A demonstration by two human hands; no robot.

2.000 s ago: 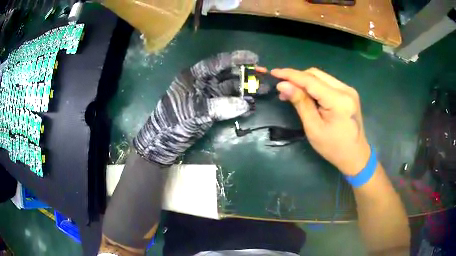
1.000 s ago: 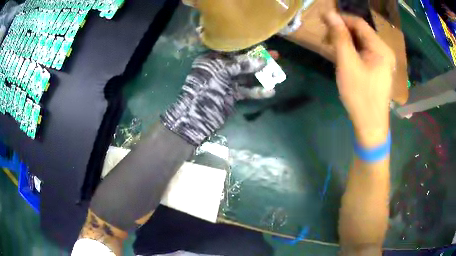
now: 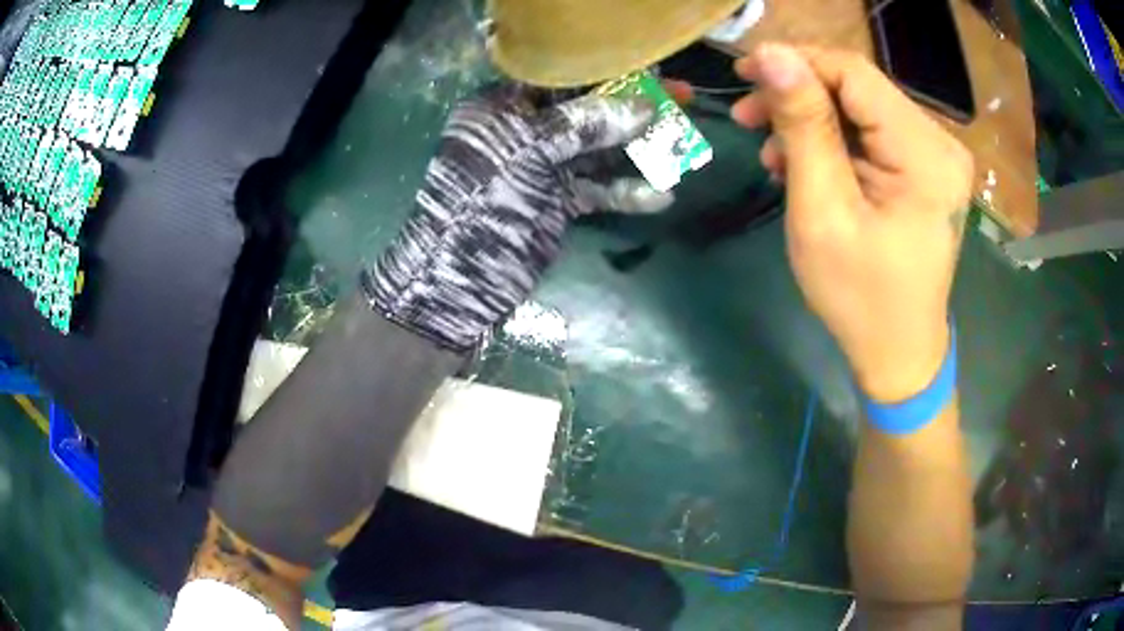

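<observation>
My left hand (image 3: pixel 524 179), in a black-and-white knit glove, holds a green and white circuit board (image 3: pixel 667 146) by its edge. The board's flat side faces me, and its far end lies by the rim of the amber-brown fume hood (image 3: pixel 604 37). My right hand (image 3: pixel 863 185), bare with a blue wrist strap (image 3: pixel 915 397), is raised to the right of the board with thumb and fingers bent together. Whether something thin is between its fingertips cannot be told. A dark output cable (image 3: pixel 631 258) lies on the green mat below the board, partly blurred.
A black foam board tray (image 3: pixel 148 247) with rows of green boards is at left. A white pad (image 3: pixel 487 456) lies under my left forearm. A wooden shelf (image 3: pixel 1005 148) holds a dark phone (image 3: pixel 922 56). A grey bar is at right, blue bins at lower left.
My left hand has moved up to the fume hood and turned the board flat side toward me. My right hand rose to the shelf's front, then came back left and lower toward the board.
</observation>
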